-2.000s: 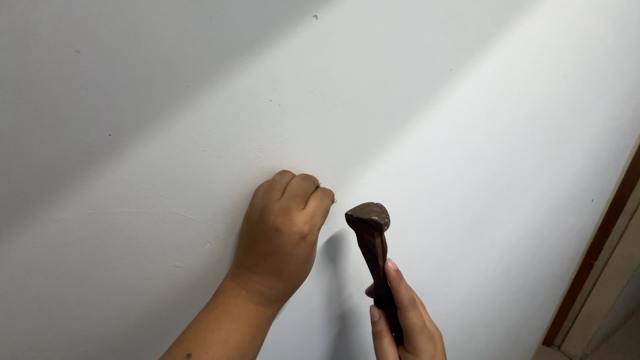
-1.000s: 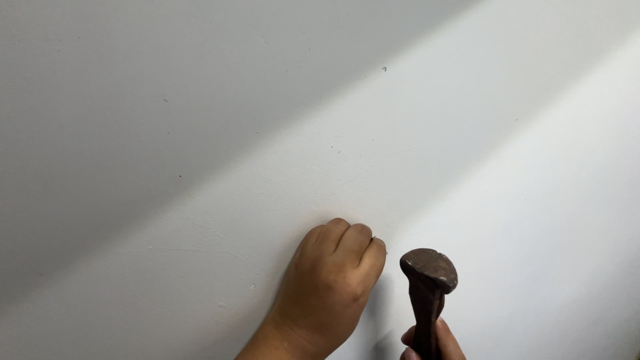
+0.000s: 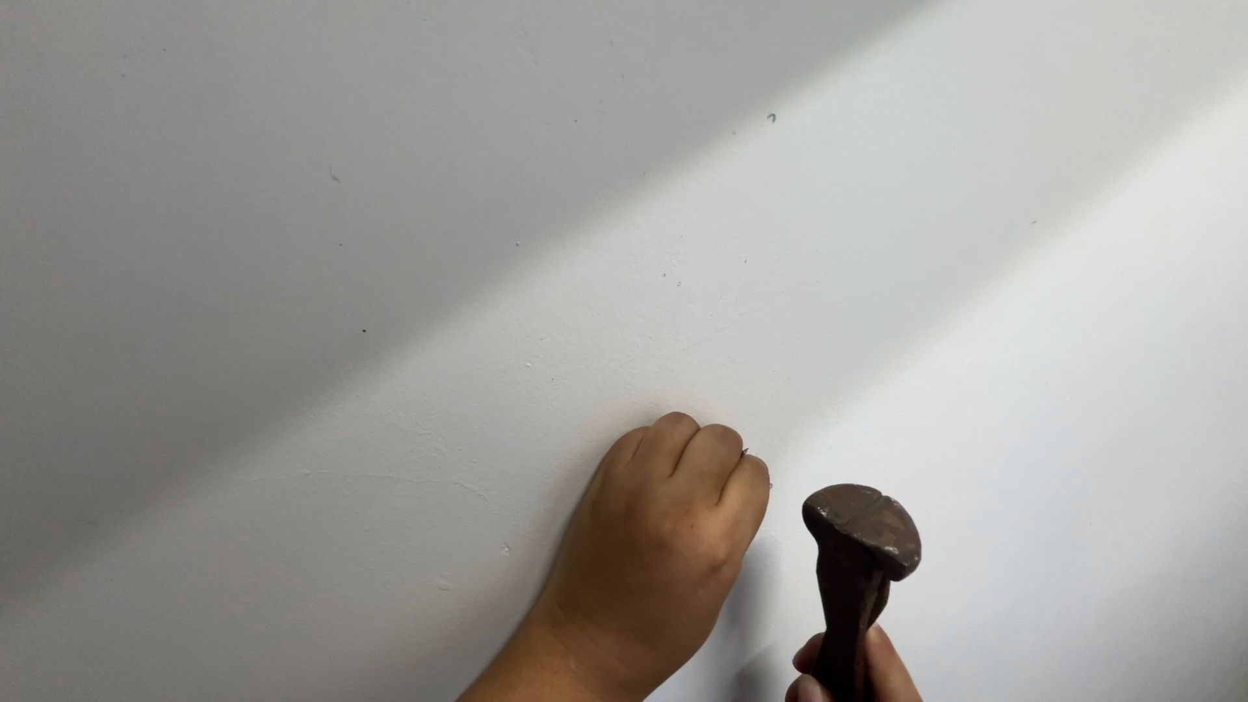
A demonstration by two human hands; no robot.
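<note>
My left hand [image 3: 665, 541] rests against a white wall [image 3: 409, 419], its back to the camera and its fingers curled. A tiny dark tip shows between two of its knuckles, and a small glint beside its outer finger; the thin object they seem to belong to is mostly hidden. To the right, my right hand [image 3: 882, 663] grips the dark metal pincers [image 3: 858, 546] low on their body, with the rounded, split head upward. That head is to the right of and slightly below the left knuckles, apart from them. The pincers' handles are hidden or out of view.
The wall surface fills the background, with small specks, chips and faint scratches. A small curved mark [image 3: 771, 118] lies above the hands. Diagonal bands of shadow cross the wall, and a darker shadow [image 3: 756, 595] falls between my two hands.
The view has shifted, and the brown edge at the right two seconds ago is out of frame. The pincers' head has turned, showing more of its broad face. My left hand stays at the wall.
</note>
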